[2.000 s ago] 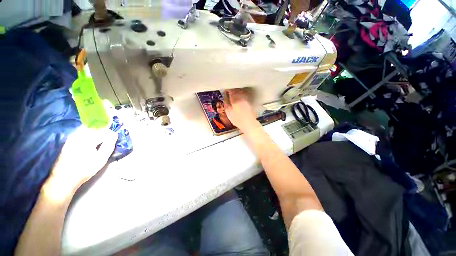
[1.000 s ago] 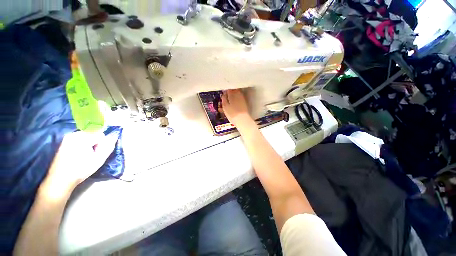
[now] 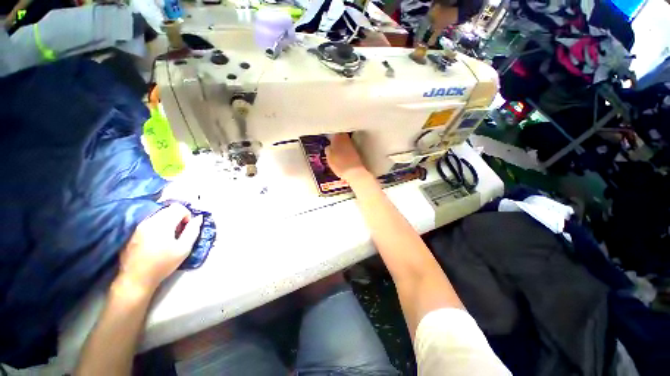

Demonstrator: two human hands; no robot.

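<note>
My left hand (image 3: 158, 246) holds the bunched edge of the blue garment (image 3: 110, 183) on the white table, in front of the needle area and clear of it. A piece of shiny blue lining (image 3: 202, 242) sticks out past the fingers. The rest of the garment is heaped to the left. My right hand (image 3: 342, 158) reaches under the arm of the sewing machine (image 3: 308, 88) and touches the lit screen of the smartphone (image 3: 318, 172). Its fingertips are partly hard to make out.
A neon tag (image 3: 161, 147) hangs left of the needle. Snips (image 3: 400, 176) lie right of the phone. Black-handled scissors (image 3: 457, 172) lie by the control panel (image 3: 444, 193). Dark fabric (image 3: 521, 272) is piled at the right. A purple thread cone (image 3: 273, 31) stands behind the machine.
My left hand and the garment edge have moved away from the needle, towards me and to the right. My right hand stays at the phone. The view has shifted slightly.
</note>
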